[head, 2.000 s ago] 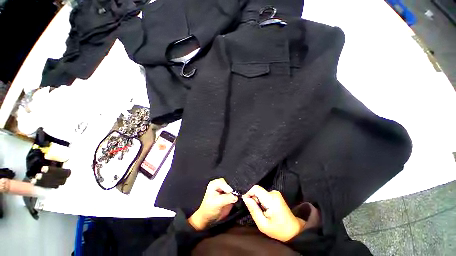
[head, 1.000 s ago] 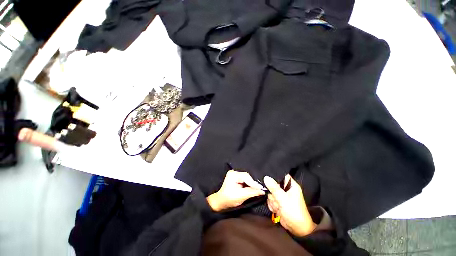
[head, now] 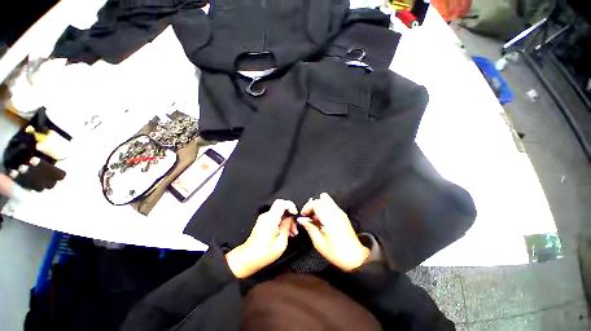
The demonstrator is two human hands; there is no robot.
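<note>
A dark jacket (head: pixel 330 149) with a chest pocket flap (head: pixel 328 105) lies on the white table. My left hand (head: pixel 262 238) and my right hand (head: pixel 332 233) meet at the near table edge, fingertips almost touching. Both pinch the dark sleeve cuff (head: pixel 299 225) between them. The fingers cover most of the cuff, and I cannot make out a needle, thread or button there. An oval pouch (head: pixel 133 184) with a black rim holds small metal buttons and a red item, to the left of the jacket.
A loose button pile (head: pixel 175 131) and a smartphone (head: pixel 198 175) lie by the pouch on brown cloth (head: pixel 150 205). A second jacket (head: pixel 259 32) with a hanger (head: pixel 255 82) lies beyond. Another person's hand (head: pixel 8 186) shows at the left edge. Thread spools (head: pixel 408 18) stand at the far edge.
The view has shifted, showing more of the far table edge. My hands have come closer together at the cuff. The orange-yellow item seen under my right hand a second ago no longer shows.
</note>
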